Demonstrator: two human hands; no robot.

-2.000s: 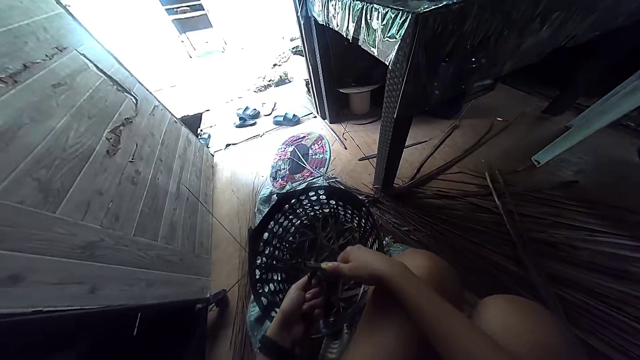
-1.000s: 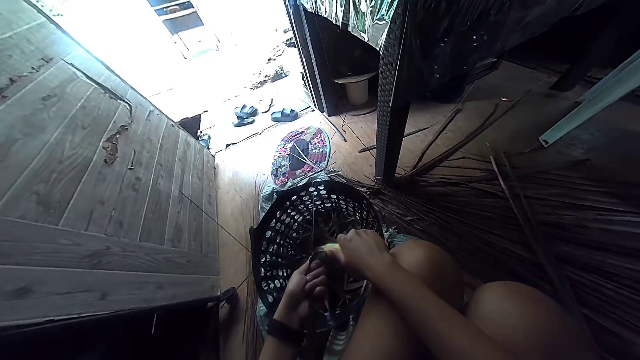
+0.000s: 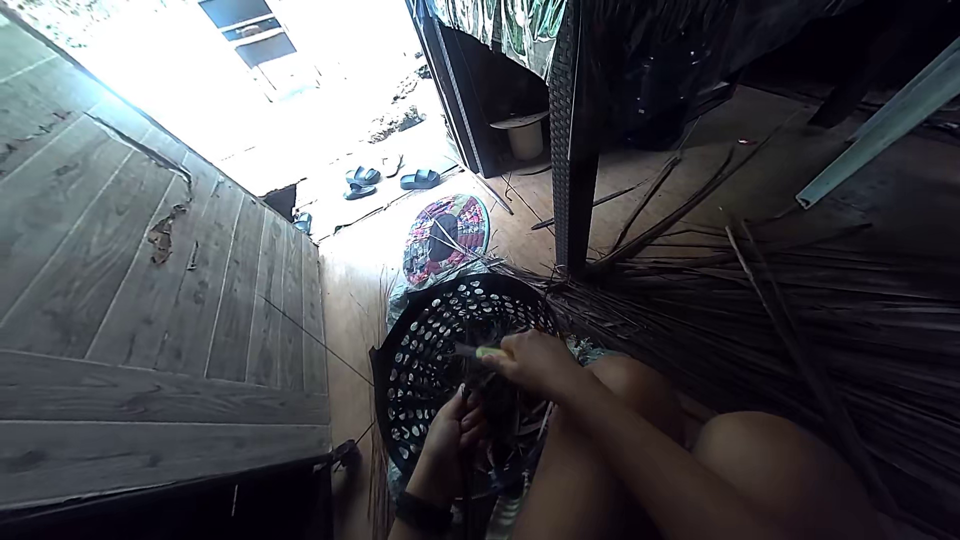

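Observation:
A black perforated plastic basket [image 3: 420,360] stands in front of my knees, with dark strips and scraps inside. Over its middle, my right hand [image 3: 536,360] is closed on the yellow-green handle of a knife [image 3: 484,351], whose blade points left and looks blurred. Lower down, my left hand [image 3: 454,427], with a dark band at the wrist, has its fingers curled round a thin dark strip that hangs into the basket. Shadow hides most of that strip and the basket's bottom.
Long dry palm-leaf ribs [image 3: 675,300] spread over the floor at right. Beyond the basket lies a round patchwork mat [image 3: 450,236], with blue slippers [image 3: 420,178] past it. A wood-plank panel [image 3: 187,300] stands at left, a dark table leg [image 3: 571,172] at upper right.
My right hand and the knife have moved away from my left hand, and the blade now shows apart from it. My left hand stays low over the basket.

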